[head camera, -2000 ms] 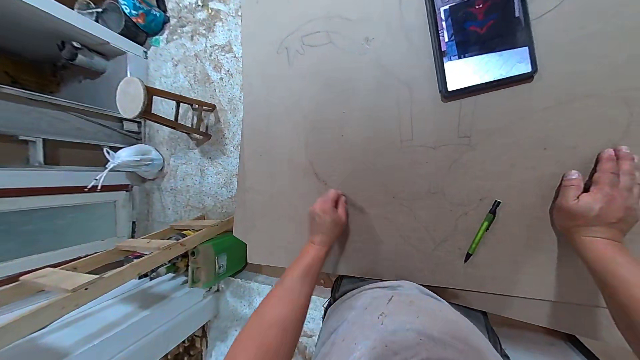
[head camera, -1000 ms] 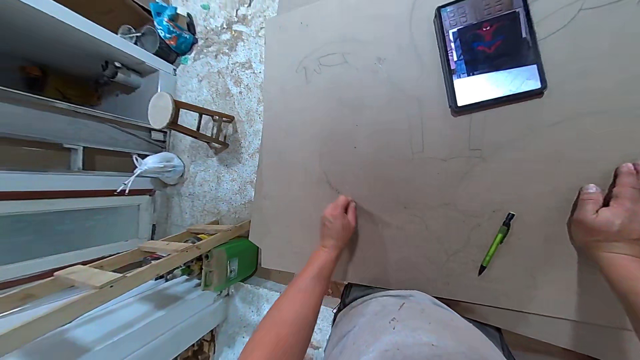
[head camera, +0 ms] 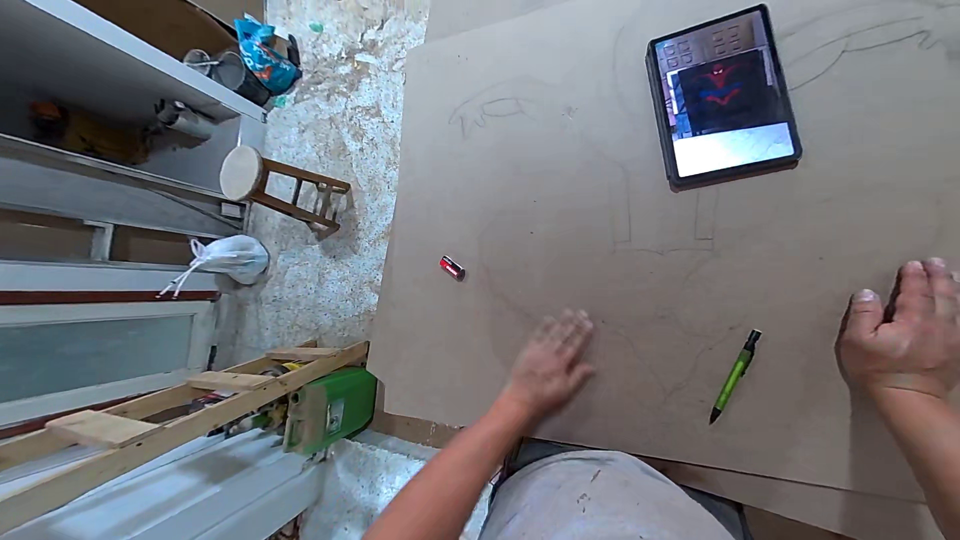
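A large brown board (head camera: 555, 187) bears faint pencil lines. My left hand (head camera: 551, 360), slightly blurred, lies palm down over it with fingers apart, holding nothing. Up and left of that hand is a small red and black eraser or similar piece (head camera: 452, 268). On the right, my right hand (head camera: 904, 330) rests with spread fingers on the board. Between the hands lies a green mechanical pencil (head camera: 735, 376), its black point toward my body. Farther up, a tablet in a dark case (head camera: 726, 97) shows a picture of a red and blue costumed figure.
Left of the board are a wooden stool (head camera: 300, 187) on the speckled floor, a tied white bag (head camera: 236, 259) and a blue bag (head camera: 266, 56). A wooden ladder-like frame (head camera: 247, 401) and a green container (head camera: 337, 409) stand close to the board's lower left corner.
My left hand, a closed fist before, has opened and moved right. The small red and black piece now lies on the board, where it was not visible earlier. The right hand stays on the board.
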